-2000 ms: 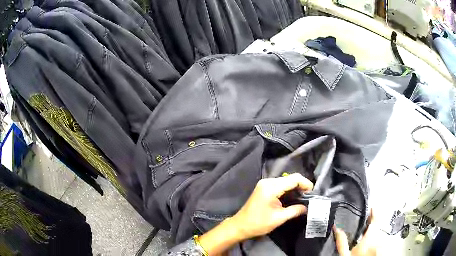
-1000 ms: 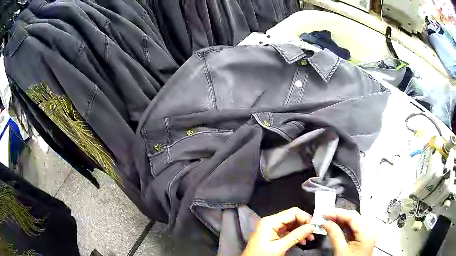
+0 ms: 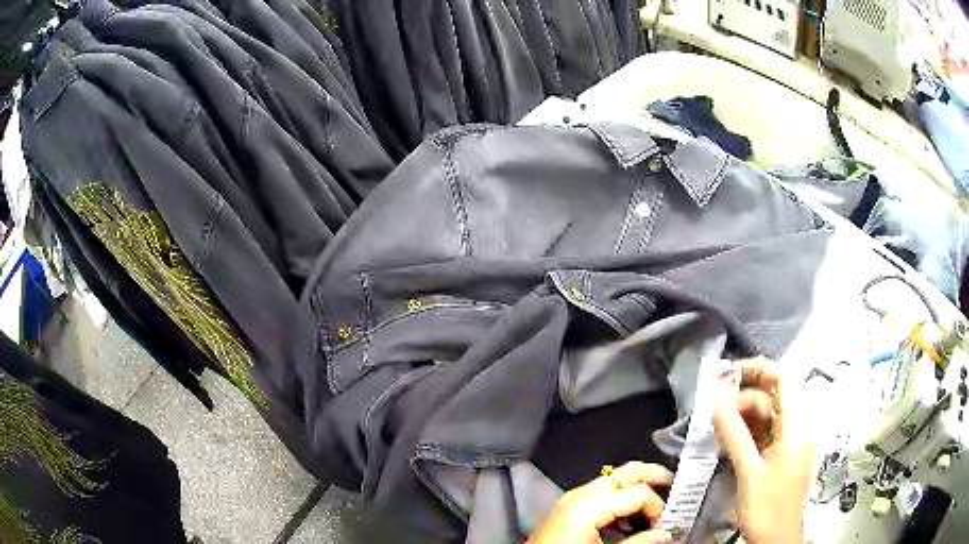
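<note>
A dark grey denim jacket [image 3: 531, 202] lies spread on the white table, collar towards the back, its lower part folded open. A white printed care label [image 3: 696, 468] stands out long and slanted over the opening. My right hand [image 3: 760, 436] pinches its upper end. My left hand [image 3: 611, 505], cut off by the bottom edge, holds its lower end. Whether the label is attached to the jacket is hidden by the fingers and cloth.
Dark jackets [image 3: 255, 138] hang densely at the left and back, one with yellow-olive fringe [image 3: 159, 287]. The sewing machine [image 3: 919, 393] is at the right. A dark cloth piece [image 3: 701, 125] lies behind the collar.
My right hand has moved up along the label, and my left hand has moved slightly down. The label now shows longer between them. Earlier, my left hand alone held it near its top.
</note>
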